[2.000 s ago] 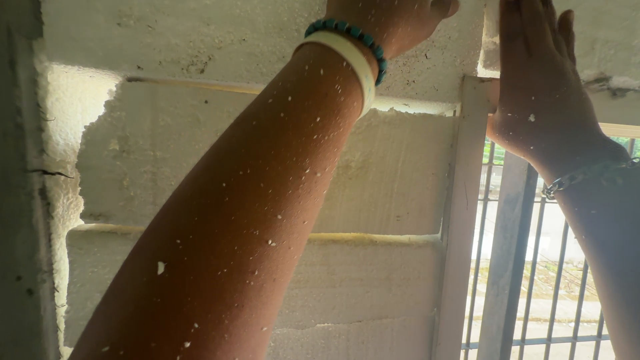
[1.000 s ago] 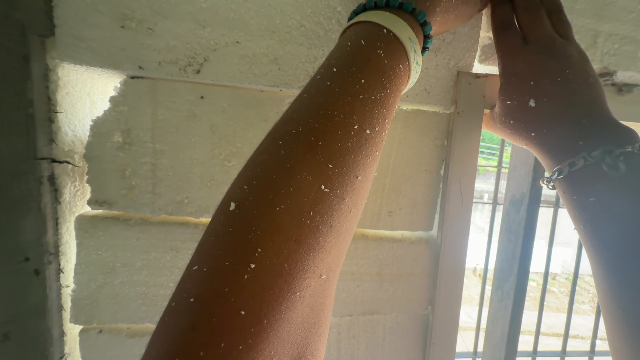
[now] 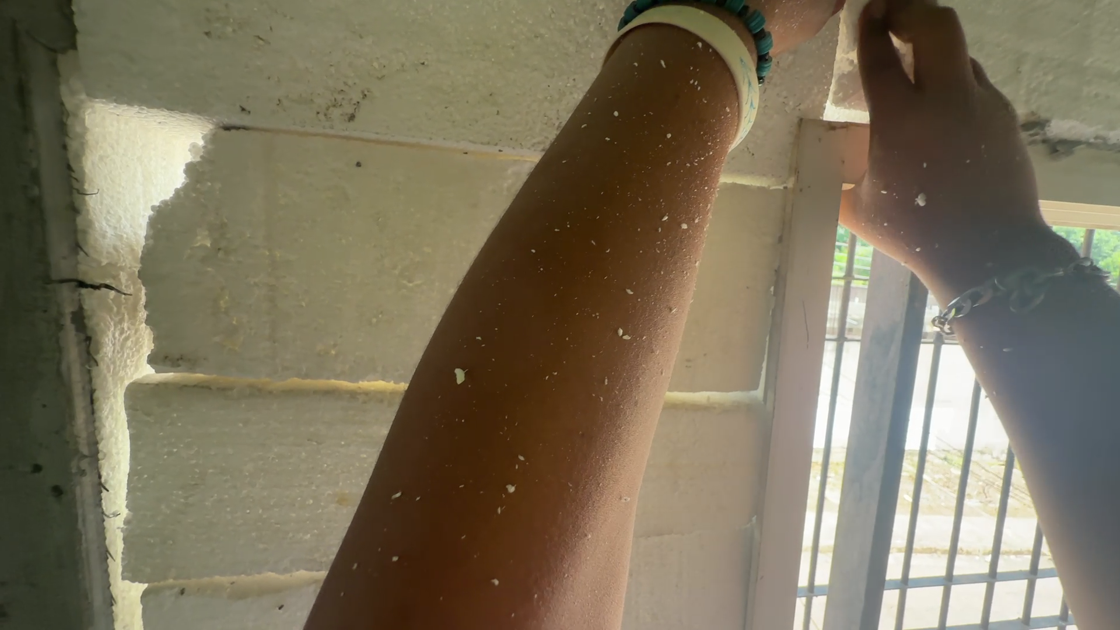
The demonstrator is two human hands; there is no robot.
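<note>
My left hand is raised at the top edge against a wall of pale blocks; most of it is cut off, so its fingers and anything in them are hidden. A teal beaded bracelet and a cream wristband circle that wrist, and white crumbs dot the forearm. My right hand, with a chain bracelet at the wrist, reaches up beside it near a gap between blocks above the window frame corner. Its fingers are bent at the top edge; whether they hold something cannot be told.
A window frame stands right of the blocks, with metal bars and bright ground outside. At the left, rough pale filler lies between the blocks and a dark grey post. Yellowish joints run between the block courses.
Both hands stay raised at the wall. The left forearm has shifted right, closer to the right hand. The right hand's fingers, straighter and flatter before, are now bent.
</note>
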